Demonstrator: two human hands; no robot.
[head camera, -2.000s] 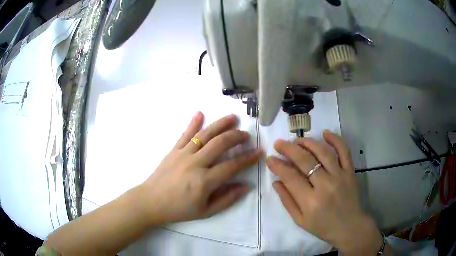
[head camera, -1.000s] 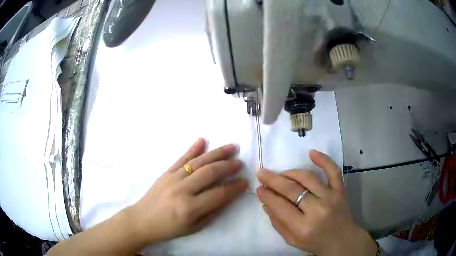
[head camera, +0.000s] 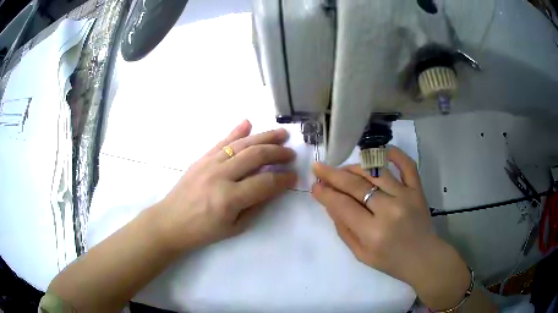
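Observation:
A white cloth panel (head camera: 257, 257) lies on the machine bed and runs under the presser foot (head camera: 312, 131). A narrow dark-lined seam (head camera: 317, 151) comes from the foot to my right fingertips. My left hand (head camera: 223, 183) lies flat on the panel left of the seam, fingers spread, thumb partly hidden. My right hand (head camera: 379, 214) rests on the cloth right of the seam, its foremost fingertips at the seam just below the foot; no clear pinch shows. A thin line crosses the panel beneath my left hand. The needle is too small to make out.
The machine head (head camera: 379, 55) overhangs the work, with a lower ribbed knob (head camera: 373, 158) close above my right fingers. Stacked white panels (head camera: 37, 165) lie left, beyond the shiny wrapped edge (head camera: 92, 140). Snips (head camera: 520, 178) and red-handled scissors (head camera: 549, 217) lie right. A grey oval part (head camera: 153, 27) hangs upper left.
The panel has fed away from me under the foot, so its cross line lies farther up. Both hands were lower a second ago and are now nearer the foot.

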